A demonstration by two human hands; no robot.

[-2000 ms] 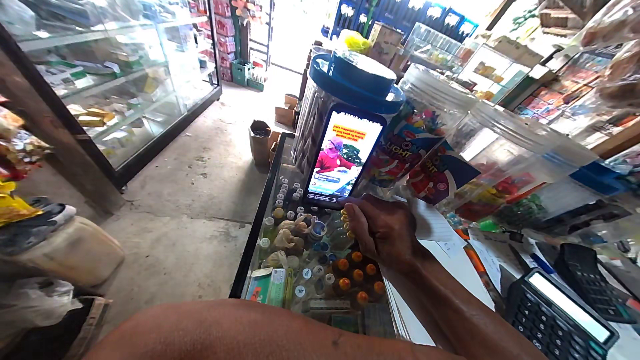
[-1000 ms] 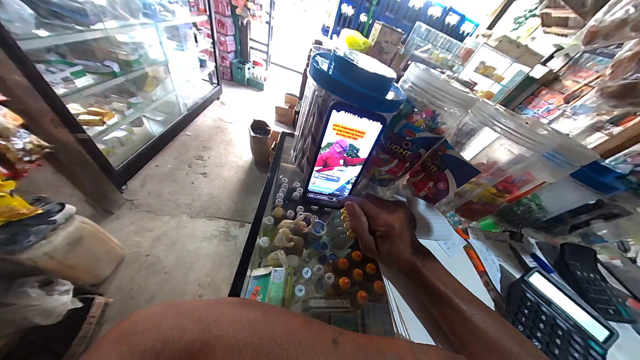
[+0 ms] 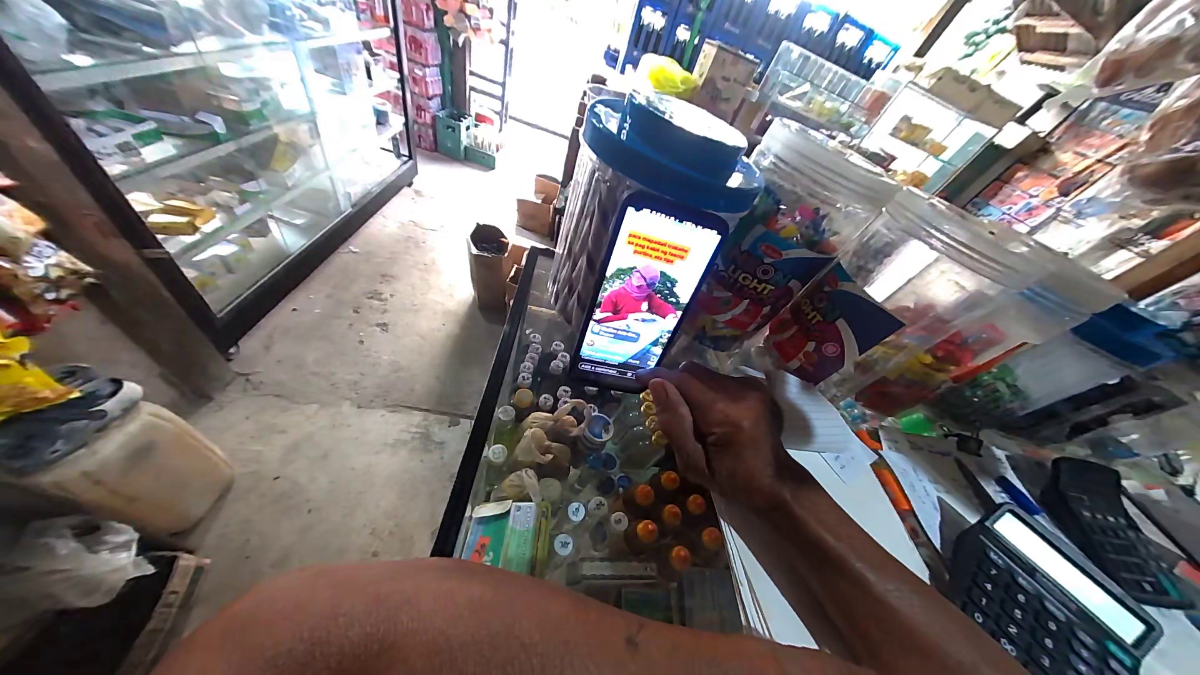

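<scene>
A lit smartphone (image 3: 647, 291) stands upright, tilted back against a large clear jar with a blue lid (image 3: 680, 141). Its screen shows a picture of a person with writing over it. My right hand (image 3: 717, 422) is curled at the phone's lower right corner, its fingers partly hidden, so its hold on the phone is unclear. Beneath lies a glass display case (image 3: 600, 572) with small bottles inside, several with orange caps (image 3: 670, 515). A bare arm (image 3: 450, 609) crosses the bottom of the view; my left hand is not seen.
Plastic jars (image 3: 975, 262) and candy packets (image 3: 759, 281) stand right of the phone. Papers (image 3: 844, 506), an orange pen or cutter (image 3: 891, 486) and a calculator (image 3: 1041, 591) lie at lower right. On the left are a glass cabinet (image 3: 234, 131), concrete floor (image 3: 366, 375) and a plastic container (image 3: 141, 469).
The picture on the phone's screen has shifted slightly. My right hand and the phone have stayed in place.
</scene>
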